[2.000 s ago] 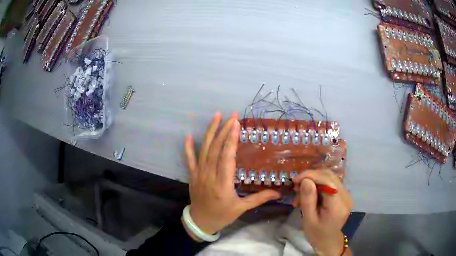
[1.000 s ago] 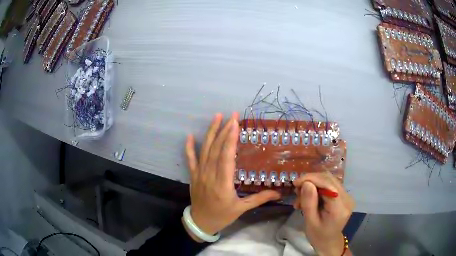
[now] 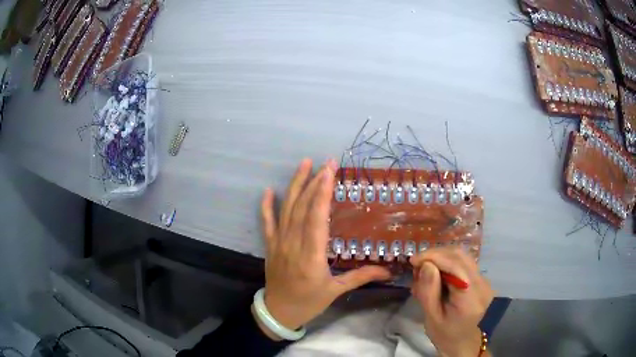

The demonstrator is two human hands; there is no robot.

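A reddish-brown holding board [image 3: 404,222] lies flat near the table's front edge, with a row of small silver parts along each long edge. Thin dark lead wires [image 3: 394,148] stick out past its far edge. My left hand [image 3: 300,240] lies spread over the board's left end, thumb along the near edge, gripping nothing that I can see. My right hand [image 3: 450,289] holds a red-handled tool [image 3: 455,280] like a pen at the near row, right of the middle. The tool's tip is hidden by the fingers or too small to tell.
A clear tray [image 3: 152,125] of white and purple wired parts stands at left, with a small metallic strip [image 3: 178,139] beside it. A tiny bluish piece [image 3: 168,218] lies near the table edge. More boards lie at far left [image 3: 84,52] and right [image 3: 573,73].
My right hand has shifted slightly, and the red handle has tilted and moved a little down towards me. The board and my left hand are nearly unchanged.
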